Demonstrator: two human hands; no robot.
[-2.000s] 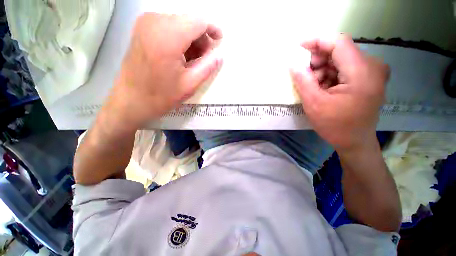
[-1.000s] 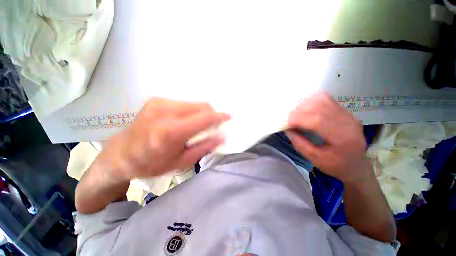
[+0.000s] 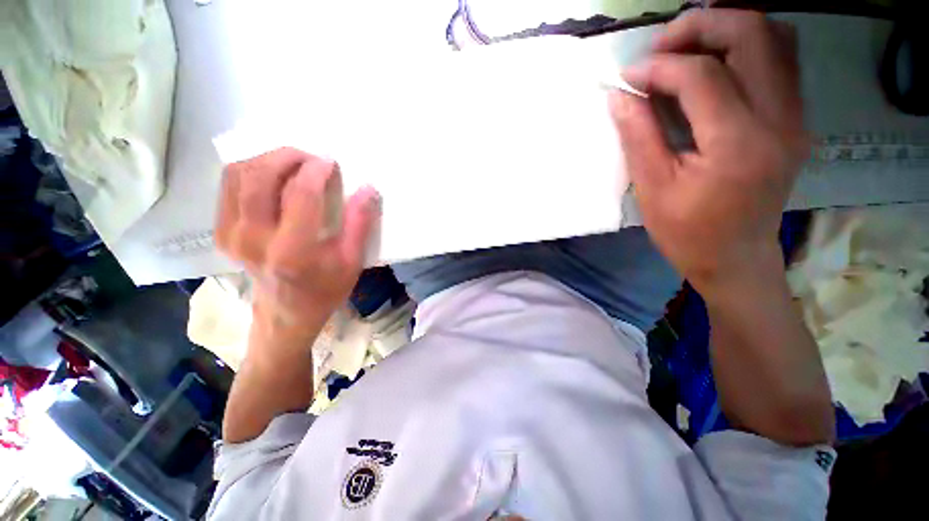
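A flat white cloth piece (image 3: 489,153) lies across the white table in front of me and reaches its near edge; it glares bright. My left hand (image 3: 290,214) is at the cloth's near left part, fingers curled over it; whether it grips the cloth is hard to tell. My right hand (image 3: 713,132) pinches the cloth's far right corner between thumb and fingers, and a small fold shows at the fingertips. Both hands are slightly blurred.
Crumpled cream cloth (image 3: 102,112) is heaped at the table's left. Black scissor handles (image 3: 905,66) are at the right. A printed ruler (image 3: 866,151) runs near the table edge. Cream cloth (image 3: 866,305) lies below the table at right. Thin dark loops (image 3: 463,25) show at the top.
The cloth, held folded near the table edge a second ago, now lies spread flat. My right hand has moved up and right; my left hand has moved left and slightly up.
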